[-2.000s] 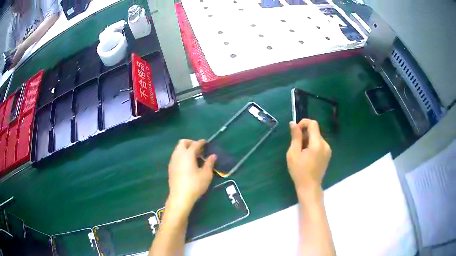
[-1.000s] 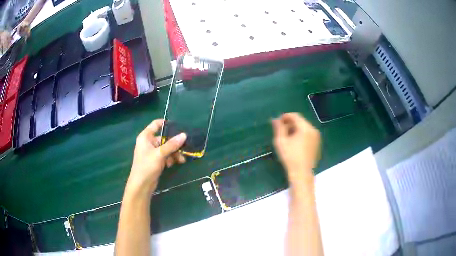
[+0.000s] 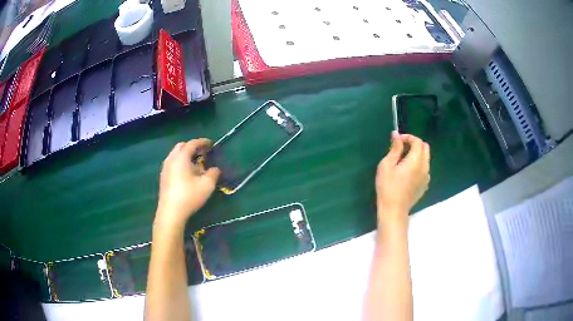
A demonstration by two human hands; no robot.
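Note:
My left hand (image 3: pixel 186 177) grips the dark, yellow-marked end of a phone middle frame (image 3: pixel 271 158), tilted with its white-patched end away to the upper right. My right hand (image 3: pixel 404 169) pinches the near left corner of a smaller dark frame (image 3: pixel 418 113) at the right of the green surface. Another middle frame (image 3: pixel 256 246) lies by the front edge, yellow marks at its left end and a white patch at its right. More frames (image 3: pixel 78 278) lie in line to its left; my left forearm hides part of one.
A white foam sheet (image 3: pixel 440 251) runs along the front. A black slotted tray (image 3: pixel 94 106) with a red sign (image 3: pixel 171 70) and white roll (image 3: pixel 134 25) stands at the back left, beside a red tray (image 3: pixel 19 113). A white perforated board (image 3: pixel 339 31) lies in a red tray behind. Paper (image 3: pixel 540 232) is at right.
The middle frame in my left hand was upright and now leans right. My right hand moved from the front row to the smaller frame and took hold of it. The view shifted slightly.

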